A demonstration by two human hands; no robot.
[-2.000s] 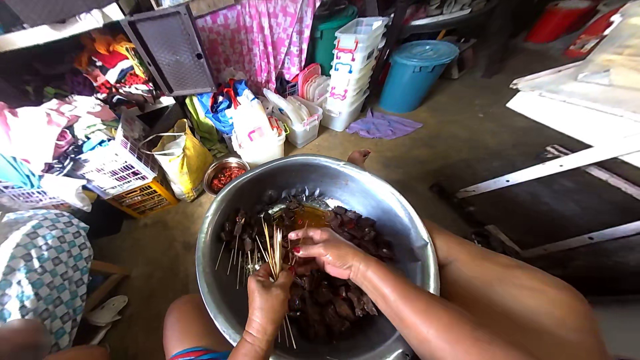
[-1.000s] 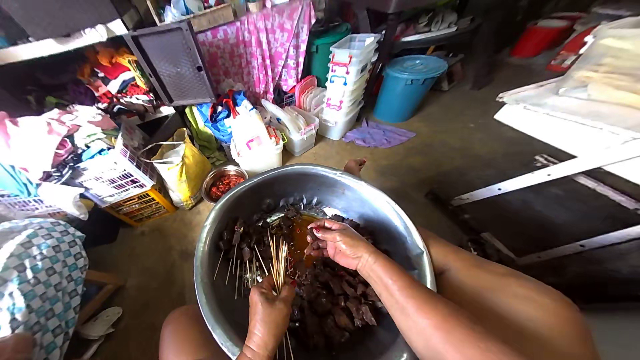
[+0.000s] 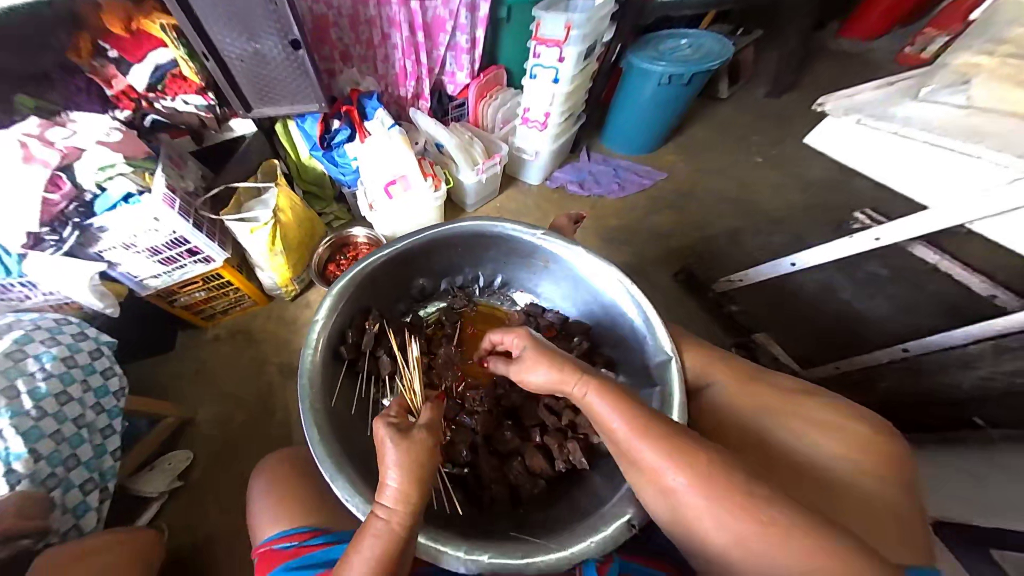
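Observation:
A wide metal basin rests between my legs. In it lie dark meat cubes and, on the left side, skewered pieces with their stick ends pointing down toward me. Reddish-brown liquid shows near the far middle. My left hand is closed around a bundle of thin wooden skewers that fan upward. My right hand is above the meat, thumb and fingertips close together near the liquid; whether a small piece is between them cannot be seen.
Beyond the basin's far left rim stands a metal bowl of red food, beside a yellow bag. Stacked plastic containers, a purple cloth and a lidded blue bin are farther back. A white metal frame is at right. Another person's patterned garment shows at left.
My right hand has moved away from the skewer bundle, where it was two seconds ago, to the right over the meat. My left hand keeps holding the skewers.

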